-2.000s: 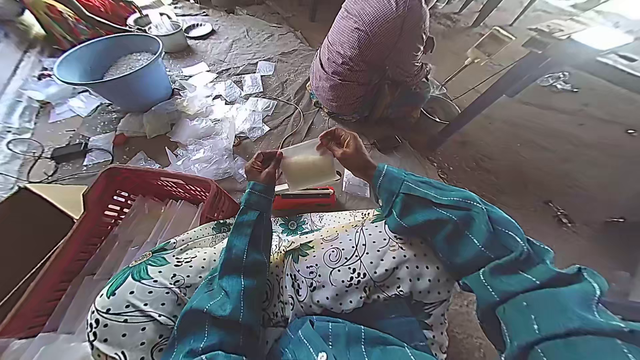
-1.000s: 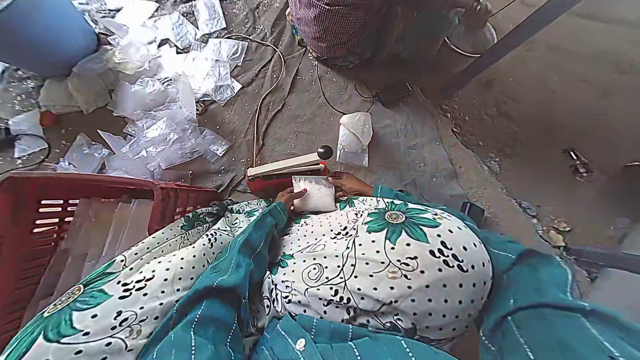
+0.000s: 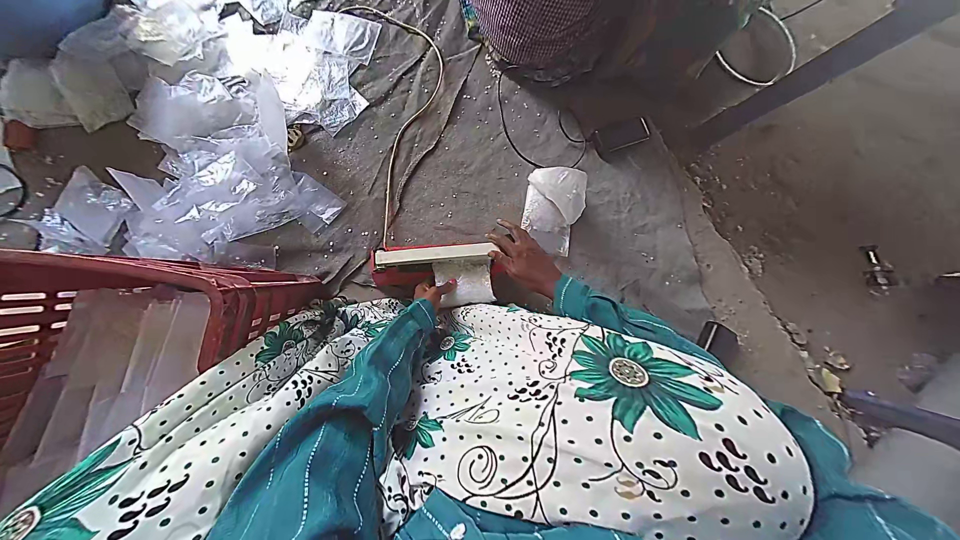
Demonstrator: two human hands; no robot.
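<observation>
A red impulse sealer (image 3: 401, 279) with a long pale arm (image 3: 435, 255) lies on the ground cloth just beyond my lap. The arm is down, across the top edge of a small filled clear plastic bag (image 3: 465, 283). My left hand (image 3: 435, 292) holds the bag's left side, thumb on top. My right hand (image 3: 521, 257) lies over the right end of the sealer's arm, where the knob is hidden, fingers bent on it. Another filled plastic bag (image 3: 556, 195) lies on the cloth just beyond my right hand.
A red plastic crate (image 3: 217, 289) at left holds filled, flat plastic bags (image 3: 127, 360). Loose clear bags (image 3: 217, 165) lie beyond it. A cable (image 3: 405, 135) runs from the sealer. Another person (image 3: 562, 30) sits ahead, near a metal leg (image 3: 817, 71) and a black box (image 3: 621, 135).
The bag, held up in both hands two seconds ago, is now at the sealer. My right hand has moved from the bag to the sealer's arm, which has come down. The view has tilted down.
</observation>
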